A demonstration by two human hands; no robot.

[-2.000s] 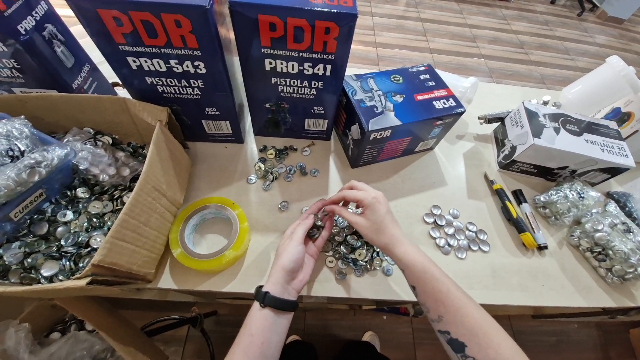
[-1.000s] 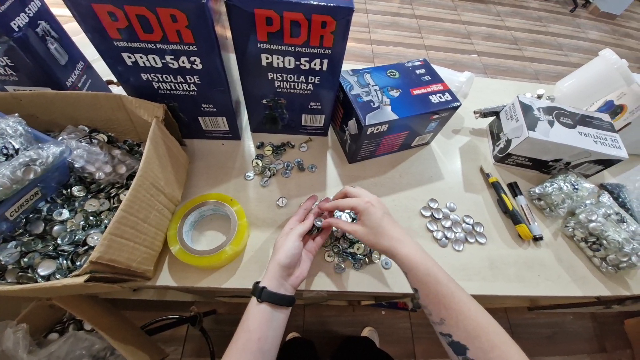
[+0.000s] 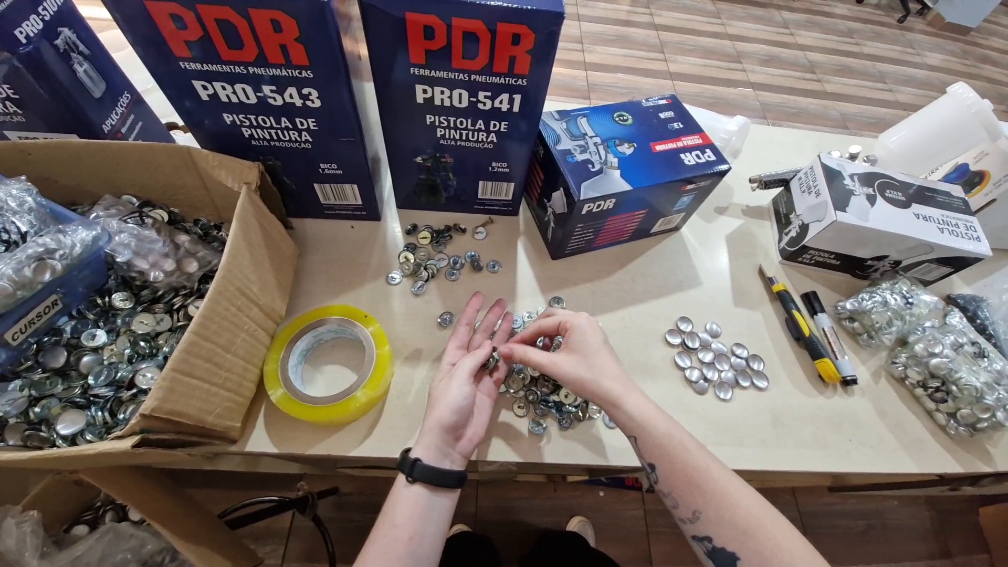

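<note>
Palm up, my left hand [image 3: 468,386] is over the near middle of the table, holding one or more small round metal button parts [image 3: 490,361] under its thumb. My right hand [image 3: 571,350] meets it from the right, its thumb and forefinger pinched together beside those parts; whether anything sits between them is hidden. Beneath and behind both hands lies a heap of round metal button parts [image 3: 563,405]. A smaller scattered group of metal button parts [image 3: 425,260] lies farther back. To the right is a cluster of smooth, domed silver button caps [image 3: 713,358].
Left stand a cardboard box [image 3: 228,331] of button parts and a roll of yellow tape [image 3: 276,370]. Blue PDR boxes [image 3: 465,102] and a smaller PDR box [image 3: 622,189] line the back. Right are a white spray-gun box [image 3: 874,220], a utility knife [image 3: 799,323], a marker [image 3: 828,335] and bagged caps [image 3: 949,370].
My left hand has opened out, with its fingers extended instead of curled. My right hand remains close beside it at the heap.
</note>
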